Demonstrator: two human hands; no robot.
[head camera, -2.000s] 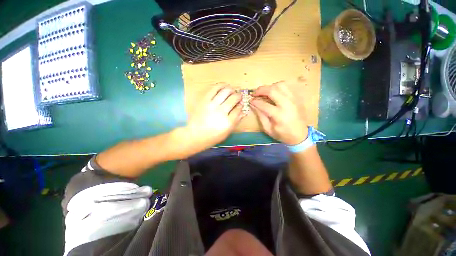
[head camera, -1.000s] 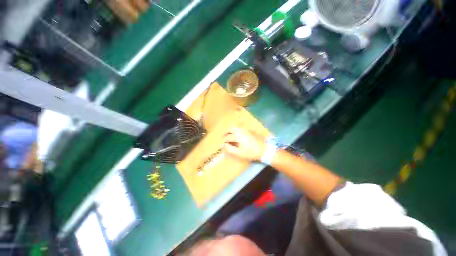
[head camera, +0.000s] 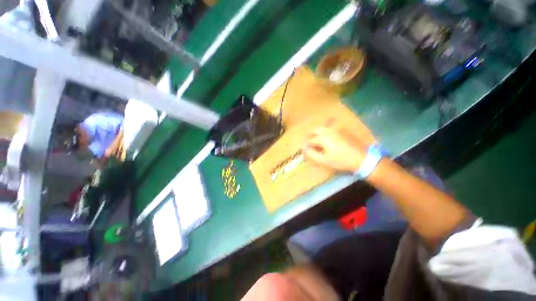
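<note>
A narrow circuit board strip (head camera: 287, 167) lies on the tan work board (head camera: 294, 191). My right hand (head camera: 332, 150), with a light blue wrist strap (head camera: 369, 162), is over the board at the strip's right end. Its fingers are bent and blurred; I cannot tell whether they hold anything. My left hand is out of the picture. A loose pile of small yellow-and-black components (head camera: 230, 179) lies on the green mat left of the board.
A black fan (head camera: 250, 132) stands at the board's back left edge. A round brownish tub (head camera: 341, 67) is behind the board, with a black soldering device (head camera: 405, 56) to its right. Two whitish trays (head camera: 191, 199) lie far left. A person in light blue (head camera: 101, 134) is beyond the bench.
The view has swung and tilted, showing more beyond the bench. Both hands were together at the board's middle; my left hand has since left the picture, and my right is at the strip's end.
</note>
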